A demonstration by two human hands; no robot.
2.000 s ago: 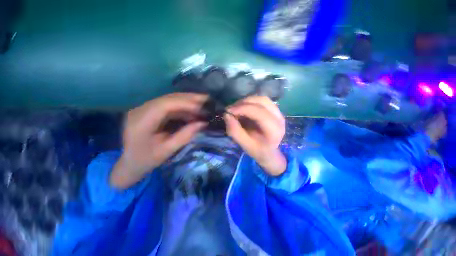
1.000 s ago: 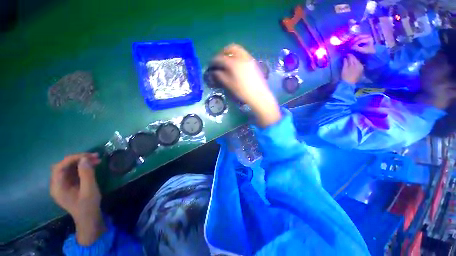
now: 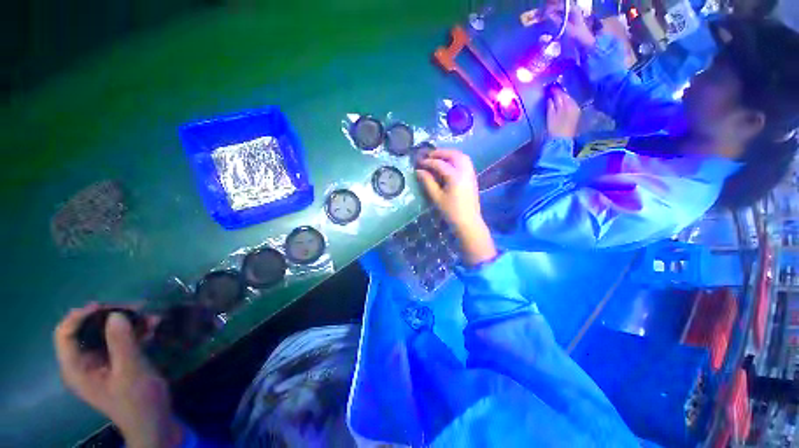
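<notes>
My left hand (image 3: pixel 114 363) is at the lower left, fingers and thumb closed on a dark round disc (image 3: pixel 95 331). My right hand (image 3: pixel 448 188) is right of centre, its fingertips on a small dark disc (image 3: pixel 424 153) at the table; whether it grips the disc is hard to tell. Several round black discs, one of them with a grey face (image 3: pixel 305 244), lie in a slanting row on clear film along the table edge. Some show short marks on grey faces. Another dark patch beside my left hand is blurred.
A blue bin (image 3: pixel 247 166) holds a silvery heap. A loose grey pile (image 3: pixel 90 214) lies left of it. An orange-red tool (image 3: pixel 477 74) lies near pink lights. A person in blue (image 3: pixel 631 192) sits at the right. A clear tray (image 3: pixel 423 254) is below the table edge.
The view has shifted, so the bin appears further left. My left hand, earlier without a visible disc, now holds one. My right hand has moved from beside the bin to the discs nearer the neighbour.
</notes>
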